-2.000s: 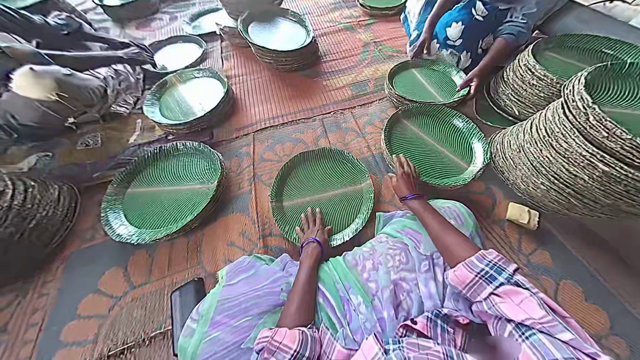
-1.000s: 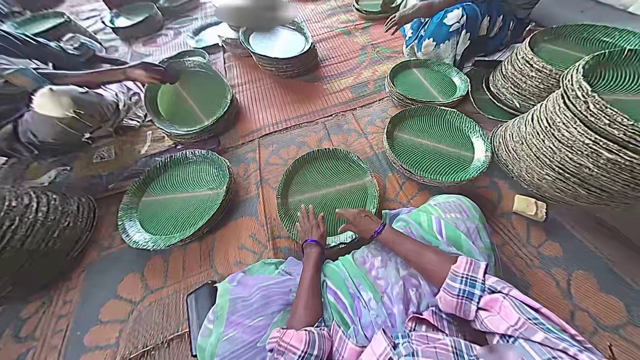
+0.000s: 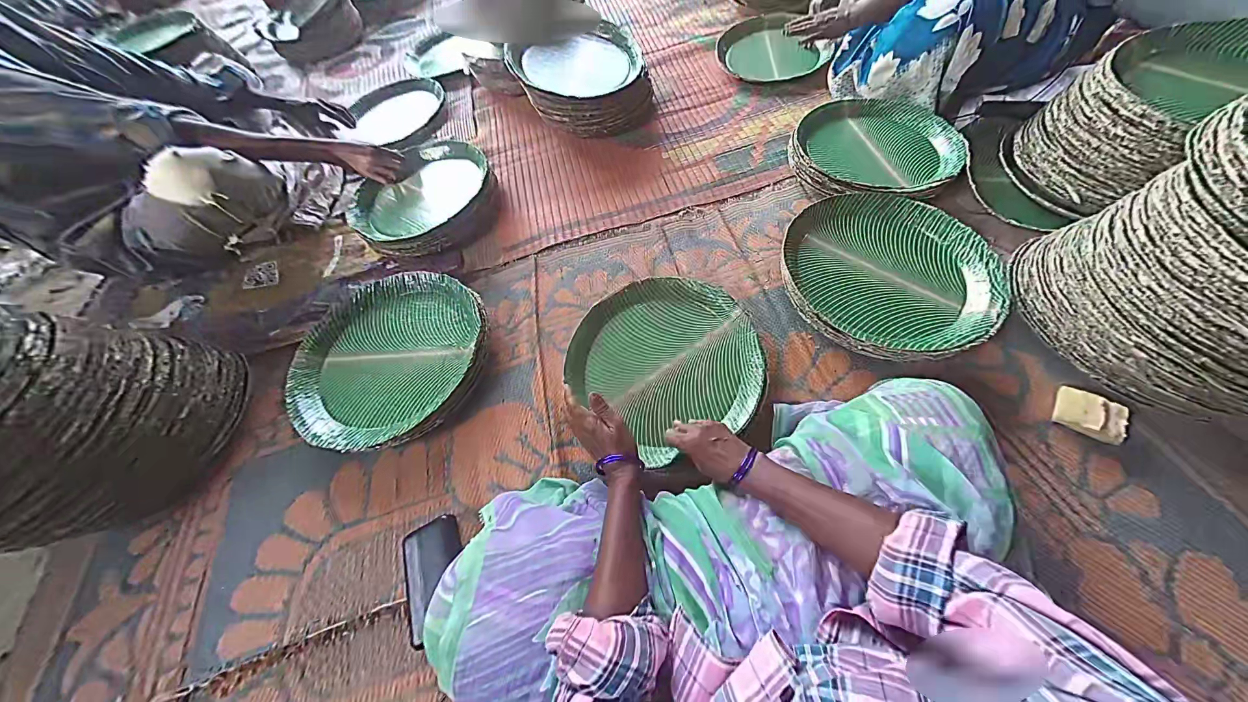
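A round green leaf-patterned plate (image 3: 673, 356) lies in front of my knees, its pale midrib line slanting up to the right. My left hand (image 3: 602, 429) rests against the plate's lower left rim, fingers slightly spread. At the near rim is my right hand (image 3: 707, 447), its fingers curled at the edge; whether they pinch it is unclear. To the left lies a low stack of similar green plates (image 3: 395, 361), and to the right another low stack (image 3: 897, 273), with a smaller-looking stack (image 3: 877, 144) behind it.
Tall plate stacks stand at right (image 3: 1146, 263) and far left (image 3: 107, 429). A yellowish block (image 3: 1090, 414) and a dark phone-like object (image 3: 429, 575) lie on the patterned mat (image 3: 487, 429). Another person's hands (image 3: 366, 159) touch plates at upper left; someone in blue patterned cloth (image 3: 936, 49) sits at upper right.
My right hand has come from the right-hand plate stack to the near rim of the middle plate. The middle plate's midrib line now slants more steeply. My left hand has moved to its left rim.
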